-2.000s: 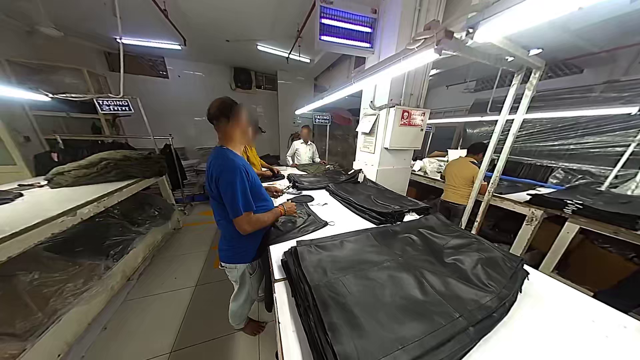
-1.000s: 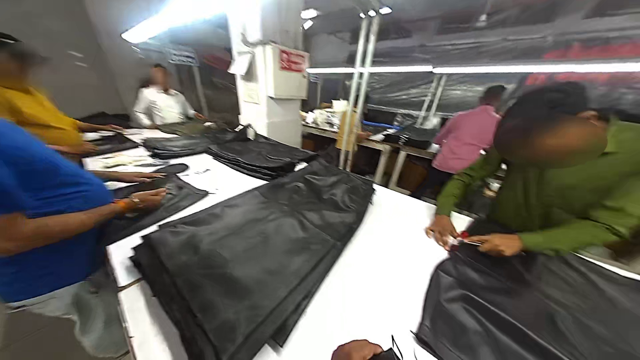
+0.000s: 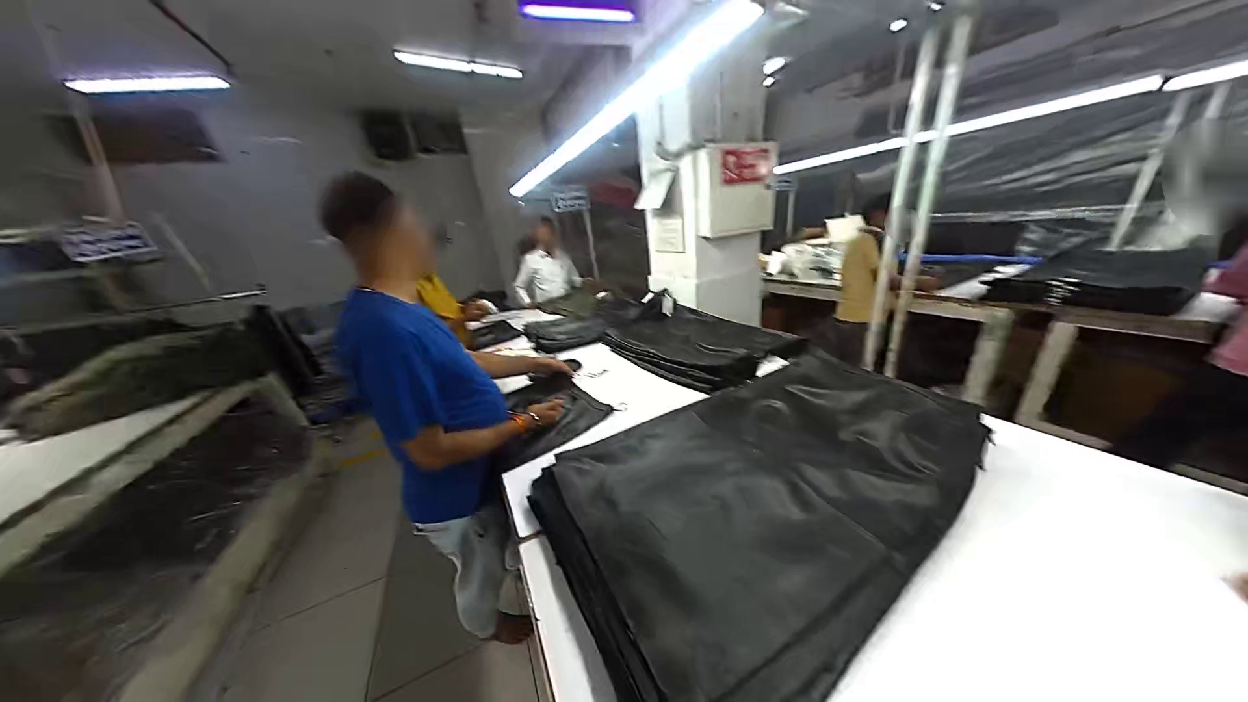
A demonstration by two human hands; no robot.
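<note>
Neither my left hand nor my right hand can be made out. A thick stack of black garments, leather-like and flat, (image 3: 770, 507) lies in front of me on the white table (image 3: 1082, 565). A small patch of skin (image 3: 1239, 585) shows at the right edge of the view; whose hand it is cannot be told. Farther along the same table lies another stack of black garments (image 3: 692, 341). A co-worker in a blue T-shirt (image 3: 419, 390) stands at the table's left side, both hands on a dark garment (image 3: 556, 419).
A person in a white shirt (image 3: 546, 273) is at the far end, near a white pillar (image 3: 697, 263). At the left, a rack table (image 3: 97, 439) bears dark green cloth. Metal posts (image 3: 916, 195) rise behind the table at the right, near another workbench (image 3: 897, 300).
The view has swung left since one second ago, and the co-worker in green with a black garment has left the frame. The hand at the bottom edge then is out of view now.
</note>
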